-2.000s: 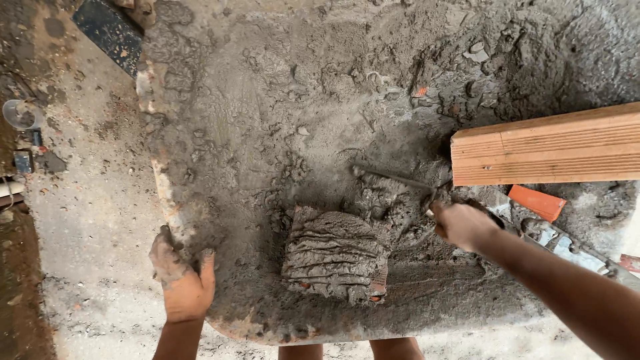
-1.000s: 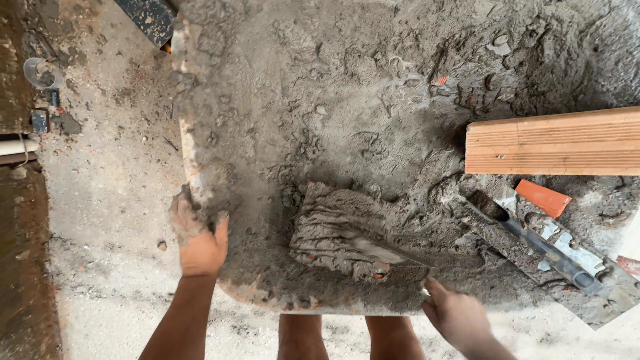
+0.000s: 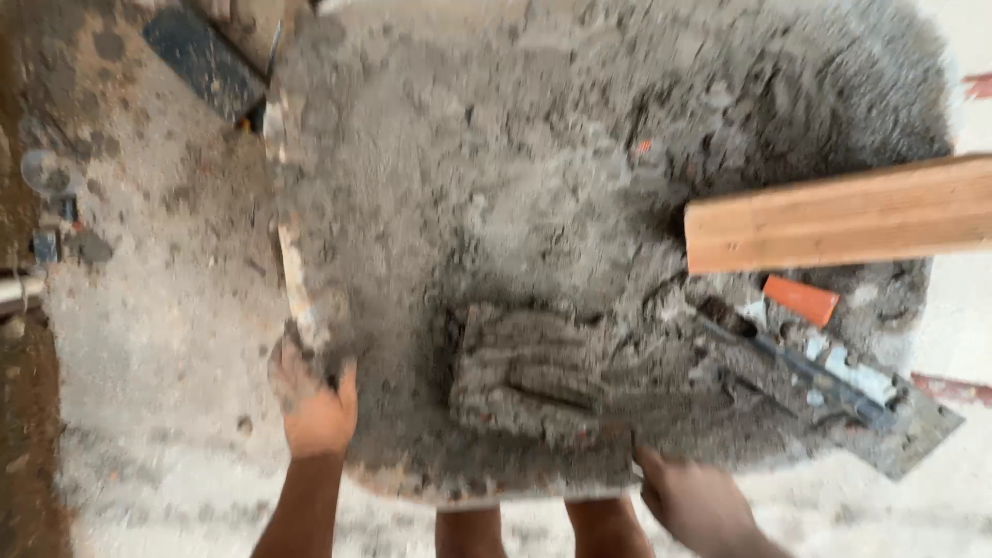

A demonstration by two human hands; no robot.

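My left hand [image 3: 314, 395], smeared with mortar, rests on the left rim of a board [image 3: 294, 271] covered in wet mortar. Its fingers are apart and hold nothing. Near the board's lower edge, my right hand [image 3: 686, 492] is closed on a tool, most likely a trowel; it is blurred and its blade is hard to make out. Just left of that hand lies a ridged, mortar-coated block [image 3: 527, 372], with a groove in its lower right part.
A timber beam [image 3: 837, 217] juts in from the right. Below it are an orange fragment [image 3: 802, 300] and a mortar-smeared flat metal trowel [image 3: 899, 434] with a dark handle. A dark speckled rectangular object [image 3: 205, 66] lies at upper left, and a clear round container [image 3: 46, 172] at far left.
My right hand was at the middle right two seconds ago, beside a bar-like tool; it has moved down to the board's lower edge. The left hand stays at the left rim. A groove now shows in the block.
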